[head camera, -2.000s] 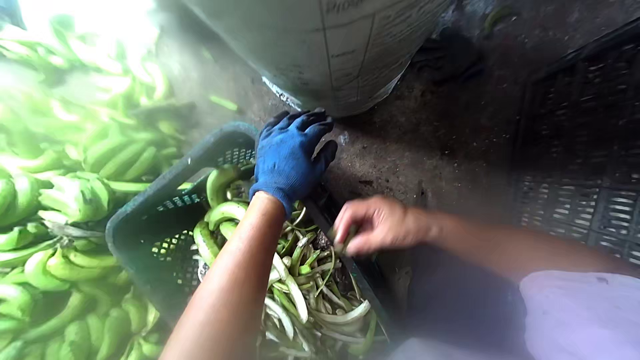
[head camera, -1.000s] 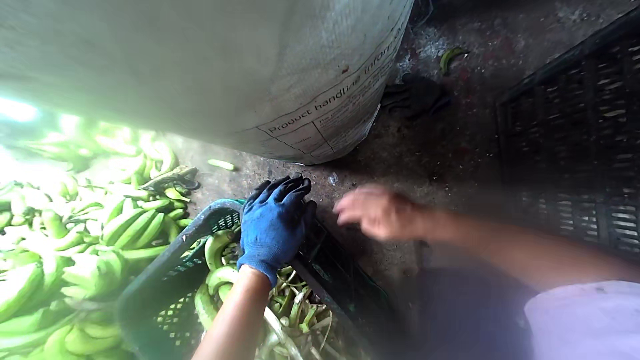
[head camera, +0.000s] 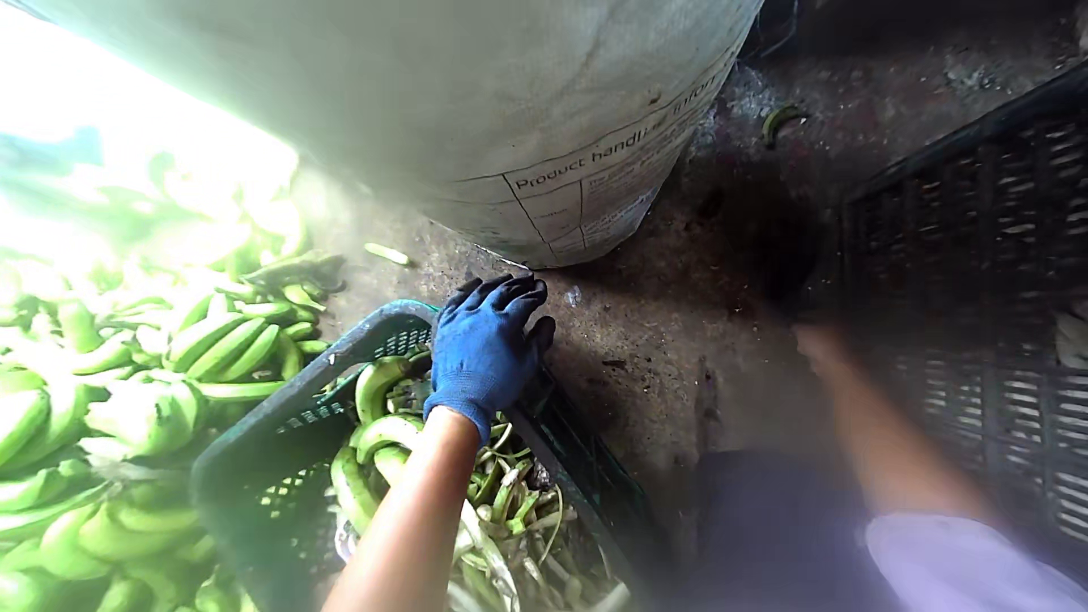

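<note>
My left hand [head camera: 489,348], in a blue glove with dark fingertips, lies over the corner rim of a green plastic crate [head camera: 255,408], its fingers stretched out past the edge. Green bananas [head camera: 374,399] and cut stalk or peel strips [head camera: 510,518] lie in the crate beneath my left wrist. Over the floor at the right is my right hand [head camera: 820,344], bare at the wrist and blurred. A dark shape [head camera: 778,246] at its fingers looks like a dark glove; whether the hand holds it cannot be told.
A large white woven sack [head camera: 578,170] with printing stands just beyond the crate. Bunches of green bananas [head camera: 229,340] are heaped at the left. A black slatted crate [head camera: 977,255] is at the right. A small banana [head camera: 778,123] and a pale green piece [head camera: 387,253] lie on the floor.
My right hand has moved away from the green crate, to the right, to where a dark glove lay on the floor. My left hand remains at the crate's corner.
</note>
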